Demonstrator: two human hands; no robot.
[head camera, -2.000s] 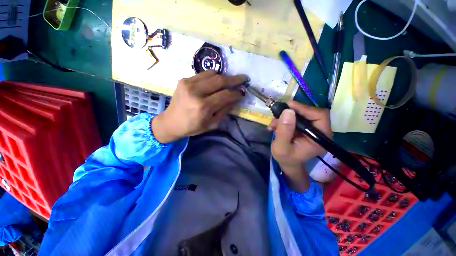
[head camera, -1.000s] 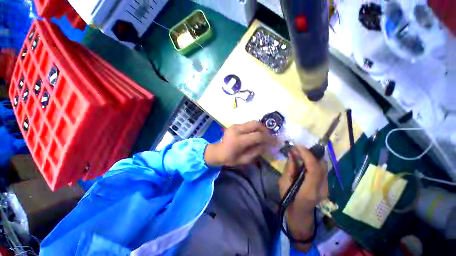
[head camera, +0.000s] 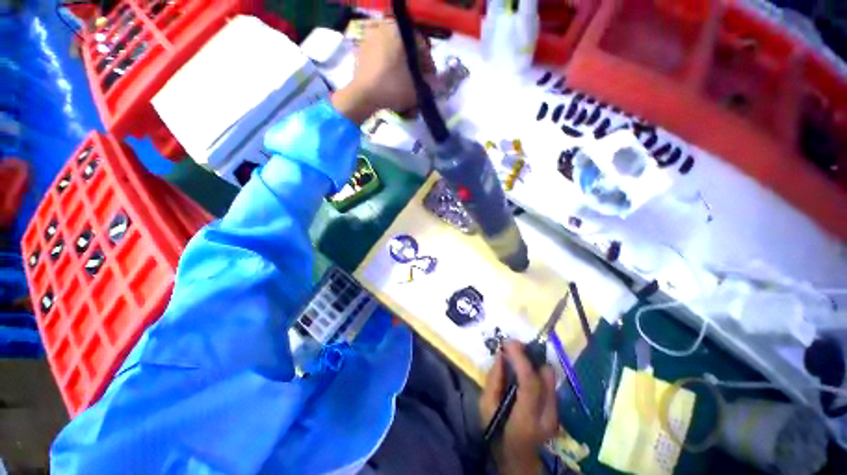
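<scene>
My left hand is stretched far forward at the top, partly behind the hanging dark cylinder; its fingertips are hidden or blurred, so I cannot tell whether it holds anything. My right hand holds the soldering iron, its tip pointing up and right over the board. A small dark metallic part is at this hand's fingertips. The round black watch case lies on the white sheet, untouched. The round back cover module with its thin flex tail lies left of it.
The dark cylinder hangs above the yellow board. A parts dish and green-rimmed box lie beyond. Red trays stand left. Purple tweezers, a black stick and a yellow card lie right.
My left hand has left the work beside the case and reached far forward. My right hand stays near the case with the iron. The view has shifted, showing more of the bench's far side.
</scene>
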